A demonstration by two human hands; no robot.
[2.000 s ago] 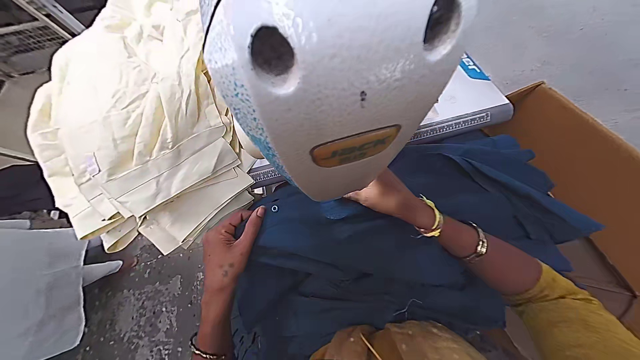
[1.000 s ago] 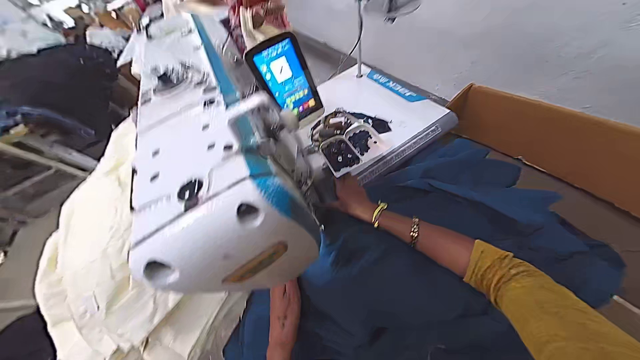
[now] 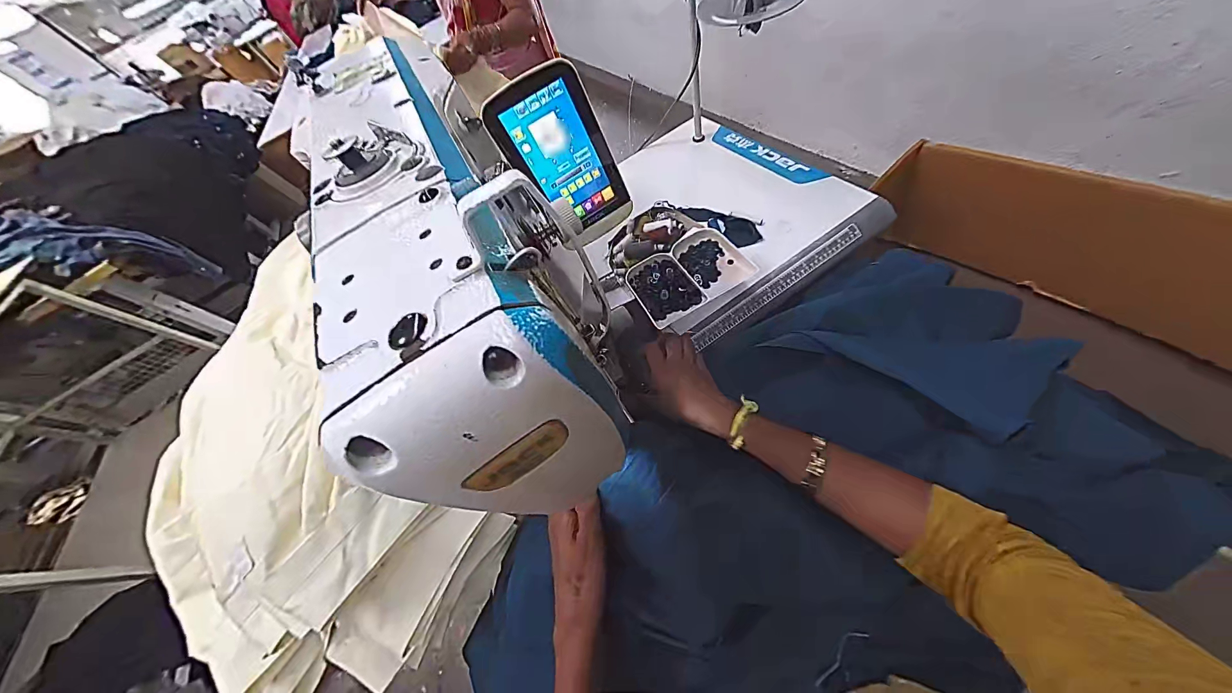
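A white and blue Jack industrial sewing machine (image 3: 462, 385) fills the middle of the view. Dark blue fabric (image 3: 731, 539) lies under its head and spreads to the right. My right hand (image 3: 679, 375), with a yellow band and a metal bracelet at the wrist, is beside the needle area, its fingertips partly hidden in shadow. Of my left arm only the forearm shows below the machine head; the hand is hidden behind it. A divided tray (image 3: 736, 265) of small dark buttons sits on the machine table (image 3: 837, 207), near my right hand.
Cream fabric (image 3: 250, 414) is piled left of the machine. A lit control screen (image 3: 558, 144) stands behind the head. A cardboard box (image 3: 1059, 231) borders the right side. Another person's hand (image 3: 472, 43) is at the far end. Dark cloth (image 3: 125, 192) is heaped at the back left.
The view has shifted, bringing the screen and button tray into sight. My left hand, earlier seen on the blue fabric, is now hidden behind the machine head. My right hand remains by the needle area.
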